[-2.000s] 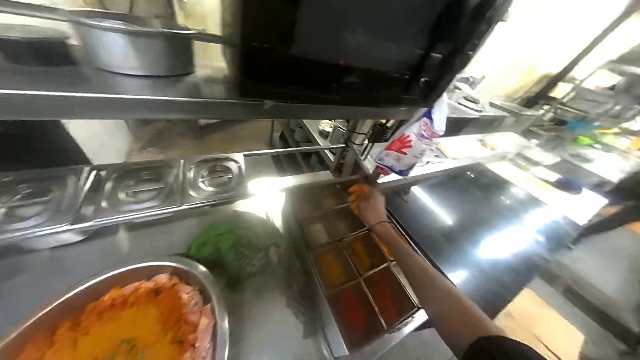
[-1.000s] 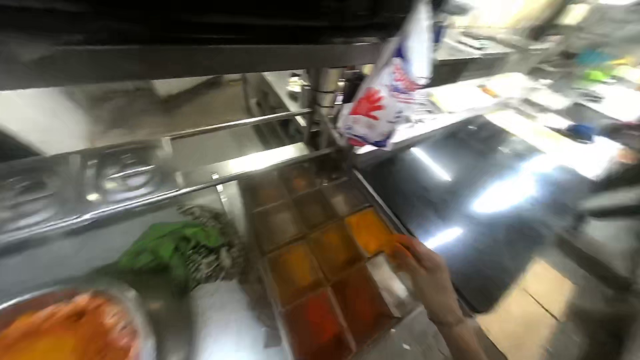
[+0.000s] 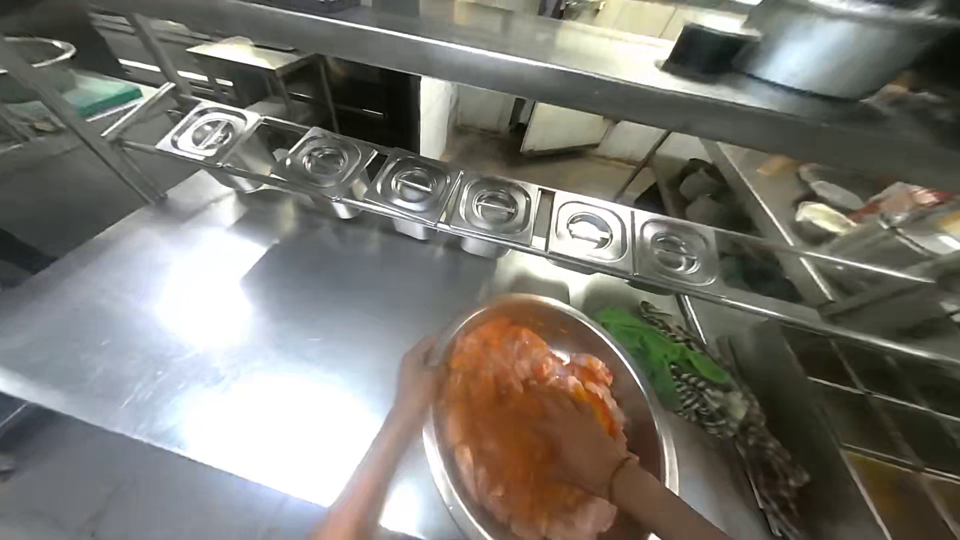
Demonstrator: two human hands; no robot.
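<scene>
A large steel bowl [image 3: 664, 442] stands on the steel counter, filled with raw meat pieces [image 3: 502, 375] coated in orange-red spice. My left hand [image 3: 420, 375] is at the bowl's left rim, its fingers blurred against the outside edge. Inside the bowl, my right hand [image 3: 581, 442] is pressed into the meat, a thin band around its wrist; its fingertips are buried or blurred. Whether it grips any piece cannot be told.
Lidded steel containers [image 3: 495, 206] line a rail behind the bowl. A green cloth [image 3: 660, 349] and a patterned cloth [image 3: 712, 405] lie right of it, before the spice compartments [image 3: 877, 412]. Overhead runs a steel shelf [image 3: 525, 64] bearing a large pot [image 3: 825, 49].
The view has swung left. My right hand, earlier over the spice compartments, is now in the meat. My left hand has come into view at the bowl. More red-orange colour covers the meat.
</scene>
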